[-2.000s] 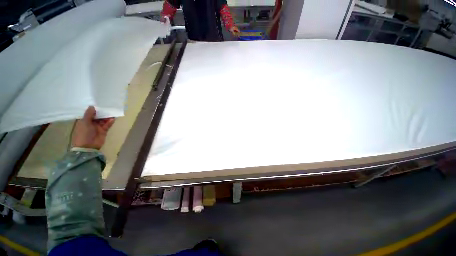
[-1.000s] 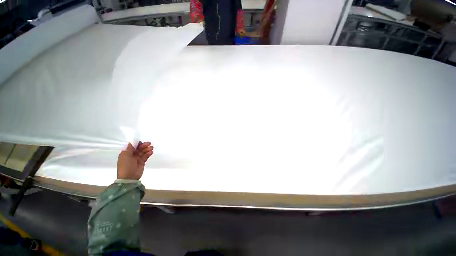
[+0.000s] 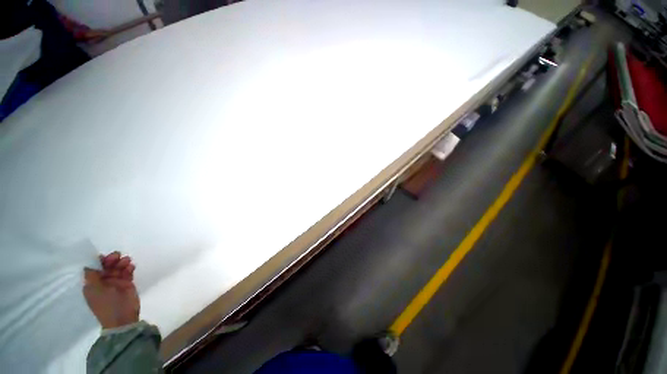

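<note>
White fabric (image 3: 241, 139) lies as a wide smooth sheet over the long table. My left hand (image 3: 113, 285), bare with a green sleeve, is at the lower left and pinches the edge of the white fabric, with folds running from the fingers to the left. Just where the upper sheet ends is hard to tell against the white below. The fabric lay's tan side edge (image 3: 333, 225) shows along the near rim, above the shiny metal table edge. My right hand is not in view.
A person (image 3: 55, 51) in dark clothes with a red patterned sleeve stands across the table at the upper left. A yellow line (image 3: 475, 234) runs along the grey aisle floor. A rack with red material (image 3: 647, 88) stands at the right.
My left hand has carried the fabric edge along the table, away from the roll end. The view has swung right; the crosswise bar and roll have left it, and the aisle now shows.
</note>
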